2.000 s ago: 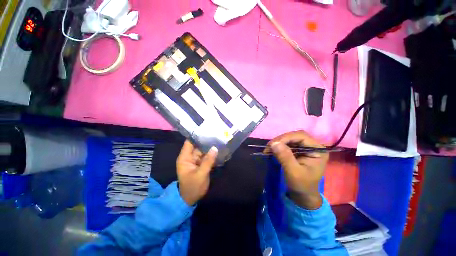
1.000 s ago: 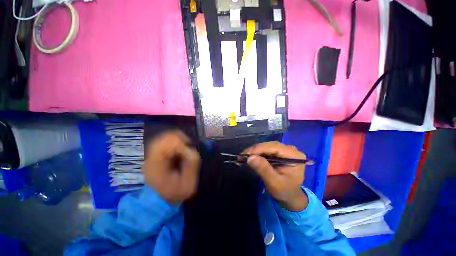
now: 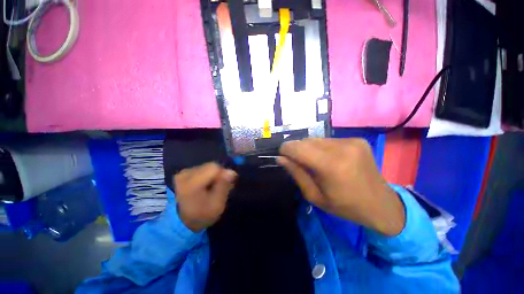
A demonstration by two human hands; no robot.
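Observation:
The open-backed tablet assembly (image 3: 313, 63) lies on the pink mat, its short edge sticking out over the mat's front edge. It shows silver-white panels, black strips and a yellow flat flex cable (image 3: 280, 49). My right hand (image 3: 339, 178) holds thin tweezers (image 3: 269, 157) at the tablet's lower right corner; the prongs point left, just below the short edge. Most of the tweezers is hidden by the hand. My left hand (image 3: 202, 194) is below the lower left corner, fingers curled, not touching the tablet. Whether it holds something small cannot be told.
On the pink mat (image 3: 126, 74) are a cream tape roll (image 3: 73, 31) at left, and a small black block (image 3: 377, 62) and slim dark stick (image 3: 404, 40) at right. A black tablet (image 3: 472, 69) lies on white paper. Blue bins (image 3: 106, 189) are below.
The tablet was turned upright in view and my left hand let go of it. Since then my left hand has dropped slightly, and my right hand has moved up to the tablet's short edge with the tweezers.

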